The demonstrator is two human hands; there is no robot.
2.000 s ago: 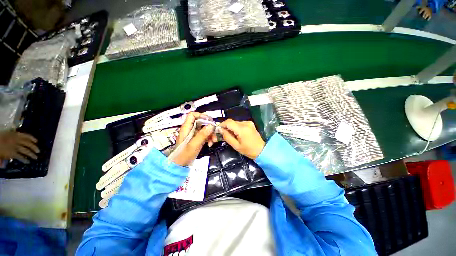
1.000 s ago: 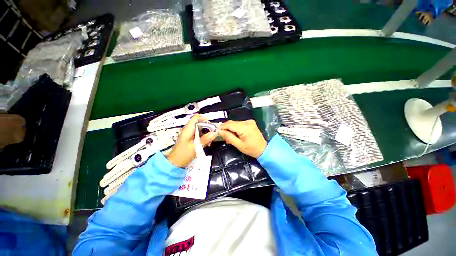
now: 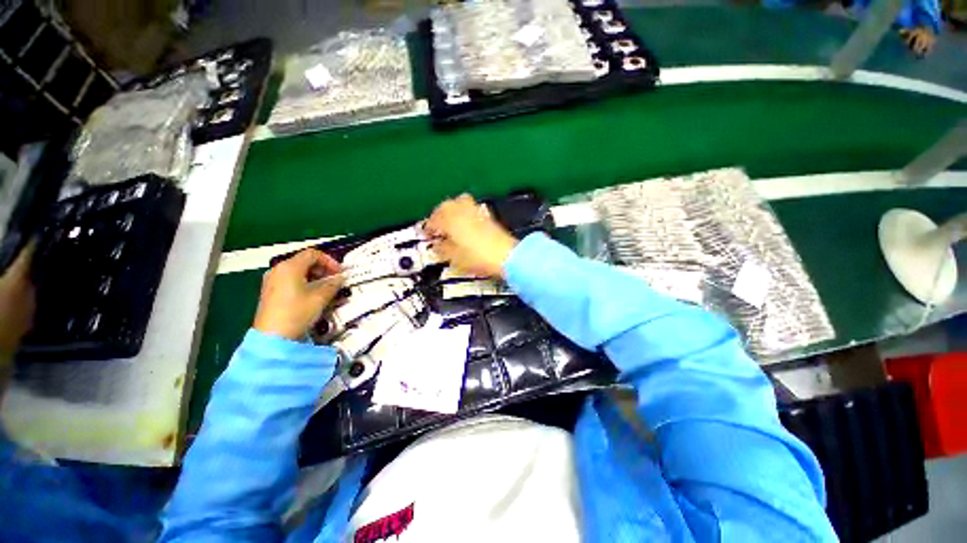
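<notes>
A strapped watch [image 3: 405, 263], a long pale strip with a dark disc, lies stretched between my hands over the black tray's left part. My left hand [image 3: 297, 291] pinches its left end. My right hand [image 3: 471, 240] is closed on its right end, and the fingers partly hide that end. More strapped watches [image 3: 357, 369] lie below and beside it on the component tray [image 3: 511, 366], partly under my left hand. A paper slip [image 3: 424, 366] with faint reddish marks lies on the tray. Empty glossy pockets show right of the slip.
A bag of straps [image 3: 779, 286] lies right of the tray. A white fan [image 3: 917, 255] stands at far right. Another strap bag [image 3: 341, 90] and a loaded tray [image 3: 541, 104] lie across the green belt. Black trays [image 3: 111, 270] are on the white left table, with another person's hand [image 3: 15, 302] beside them.
My hands have moved apart, the left one leftward and the right one slightly up. A strapped watch now stretches between them over the pile. The view has shifted left.
</notes>
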